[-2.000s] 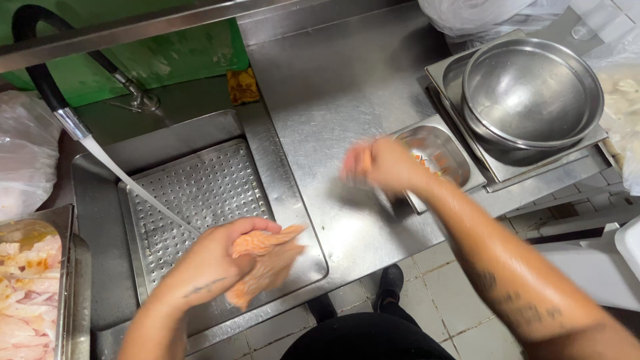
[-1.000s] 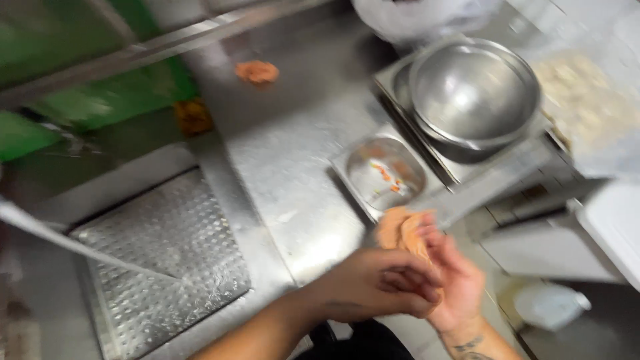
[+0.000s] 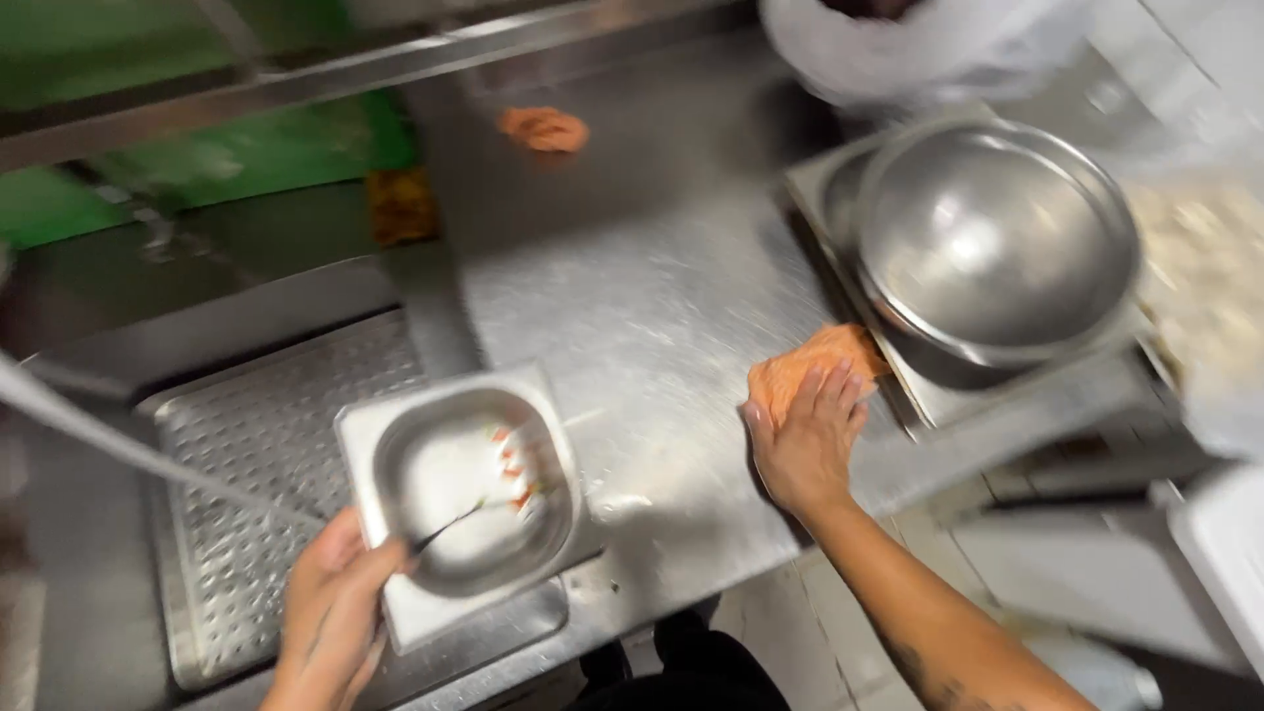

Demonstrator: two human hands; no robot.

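Observation:
My left hand [image 3: 341, 592] grips the rim of a small square steel food pan [image 3: 360, 444], tilted over the sink's right edge. Orange and green food scraps lie inside the pan, and a thin dark utensil or stem shows near my thumb. My right hand [image 3: 815, 434] lies flat on an orange cloth [image 3: 790, 370], pressed on the steel counter [image 3: 632, 286] beside a shallow rectangular tray. A second orange piece, crumpled [image 3: 543, 129], rests at the back of the counter.
Steel bowls [image 3: 997, 237] sit on the rectangular tray [image 3: 913, 395] at right. Water streams [image 3: 148, 454] over a perforated steel tray [image 3: 247, 494] in the sink at left. A yellow-brown sponge [image 3: 402, 205] lies behind it. White plastic bags [image 3: 918, 49] stand at the back right.
The small pan, on the counter by the tray earlier, is now in my left hand near the sink. My hands, together on the orange cloth one second ago, are apart; my right hand presses it down.

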